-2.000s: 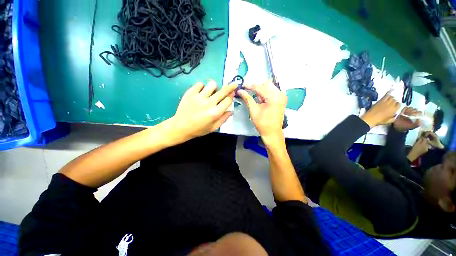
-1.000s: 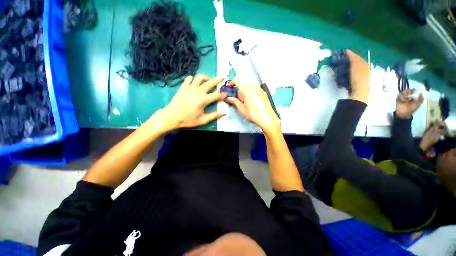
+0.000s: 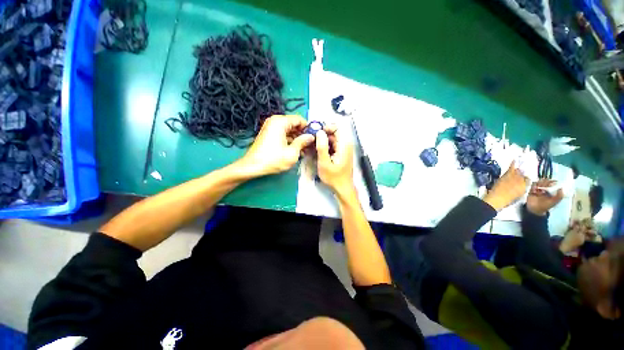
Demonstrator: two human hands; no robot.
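A small dark padlock-like unit (image 3: 314, 128) with a curved loop is held between my two hands above the left edge of the white sheet. My left hand (image 3: 275, 145) grips its left side with thumb and fingers. My right hand (image 3: 334, 158) grips its right side. The fingers hide much of the block. A tangled heap of black loops (image 3: 236, 85) lies on the green bench to the left. A small hammer (image 3: 367, 171) with a silver shaft and black grip lies on the white sheet (image 3: 404, 119) to the right of my hands.
A blue bin (image 3: 83, 116) full of dark bodies stands at left. A small bunch of loops (image 3: 124, 27) lies beside it. Assembled units (image 3: 475, 147) are piled at right, with a single unit (image 3: 430, 157) nearby. A neighbour's hands (image 3: 510, 186) work beyond the pile.
The camera view has shifted. Both my hands now close around the unit, where my left hand was spread a second ago. The neighbour's hand has moved off the pile.
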